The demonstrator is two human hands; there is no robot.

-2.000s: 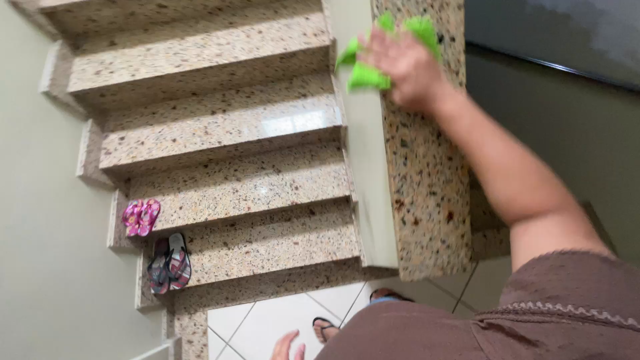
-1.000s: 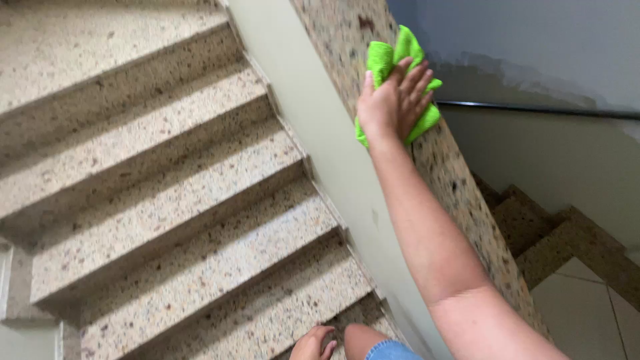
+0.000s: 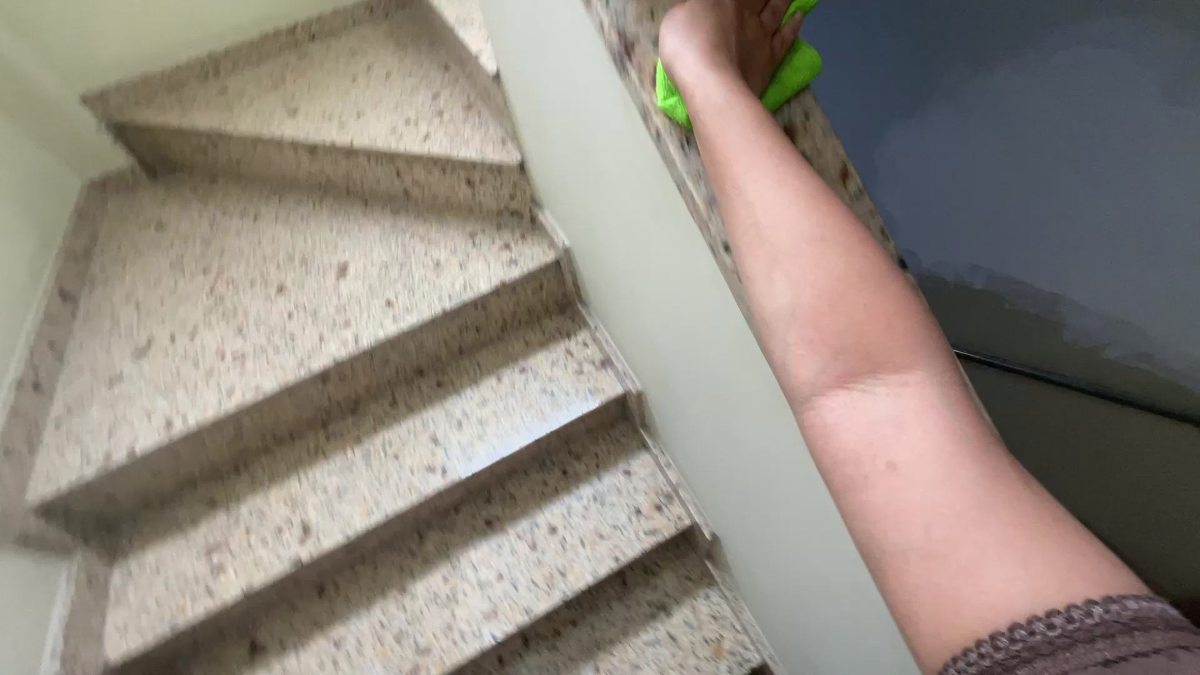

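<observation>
At the top edge of the head view, my right hand [image 3: 727, 42] presses a bright green cloth [image 3: 795, 75] flat onto the speckled granite cap [image 3: 834, 159] of the stair's half wall. Parts of the cloth stick out on both sides of the hand, and some fingers are cut off by the frame's edge. My bare forearm lies above the cap and hides much of its lower run. My left hand is out of the frame.
Granite stairs [image 3: 309, 272] with wedge-shaped upper treads turn at the left, beside a pale wall [image 3: 47, 131]. The half wall's pale side [image 3: 600, 225] borders them. Beyond the cap, a dark handrail [image 3: 1078, 380] runs along the far wall.
My right hand and the green cloth have moved further up along the granite cap. The view has shifted up the stairs; the sandals seen earlier and my left hand are out of it.
</observation>
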